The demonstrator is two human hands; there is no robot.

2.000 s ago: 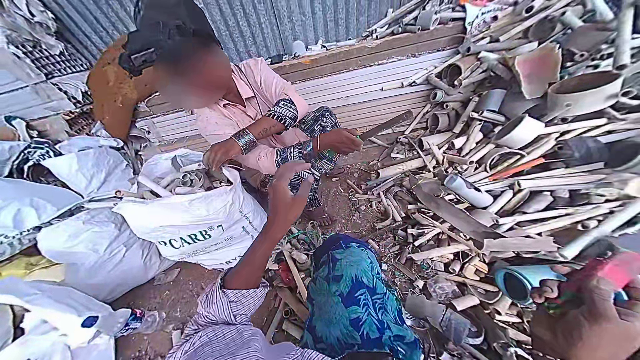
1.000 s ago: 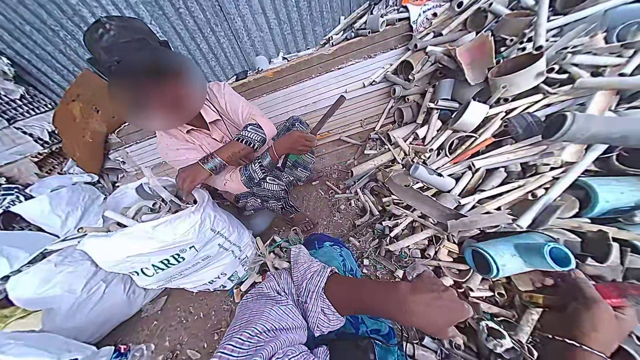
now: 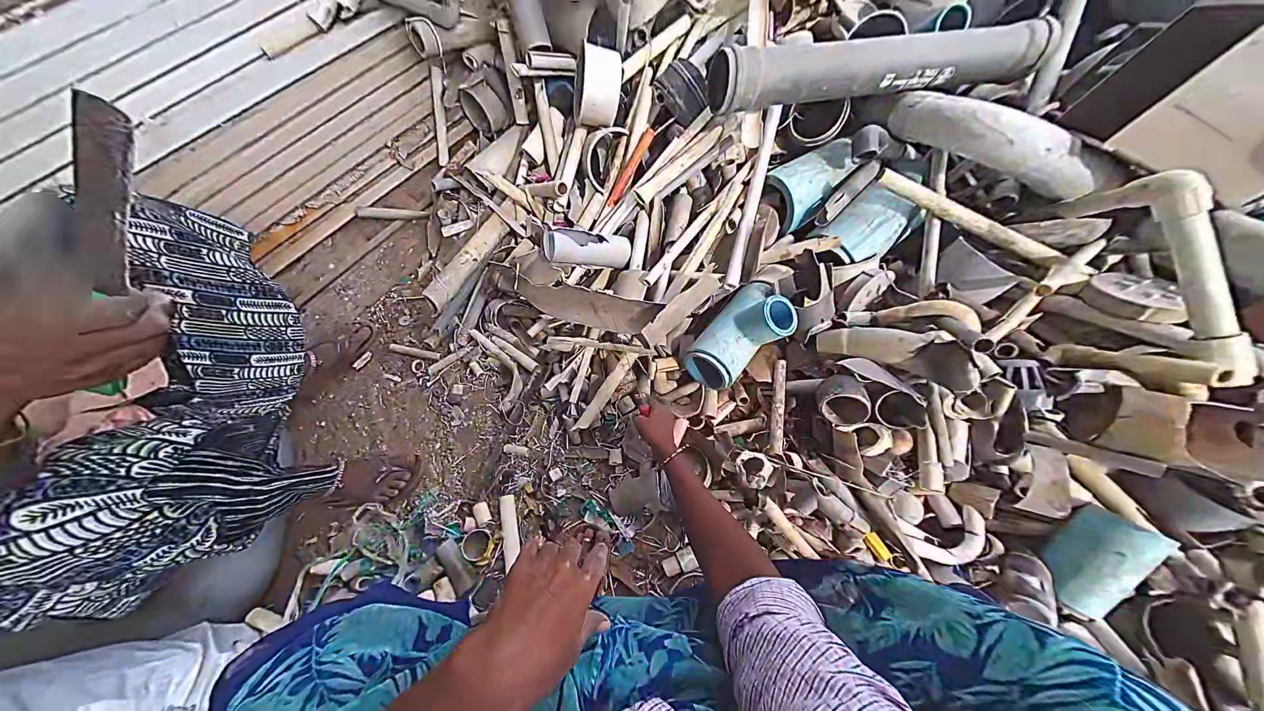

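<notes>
My left hand (image 3: 553, 592) is held back upward over the edge of the blue leaf-patterned cloth on my lap, fingers forward, with nothing visible in it. Further forward, my right hand (image 3: 660, 430) reaches into the plastic pipe scrap. A small red spot shows at its fingers; whether it grips anything is unclear. Just beyond it, a blue plastic pipe fitting (image 3: 736, 336) lies tilted on the pile, apart from both hands. A white pipe piece (image 3: 587, 248) lies farther back. Small offcuts and a short cream pipe (image 3: 509, 528) lie near my left fingertips.
At left, another person's hand (image 3: 109, 341) holds a broad blade (image 3: 103, 188) upright; their bare foot (image 3: 380, 479) rests on the soil. A long grey pipe (image 3: 879, 64) crosses the heap at the back. Ridged panels (image 3: 227, 109) lie upper left; a white sack (image 3: 128, 667) is lower left.
The view has swung right and down. My right hand, earlier beside a blue fitting, now reaches into the scrap apart from the one in view. My left hand has moved down near my lap.
</notes>
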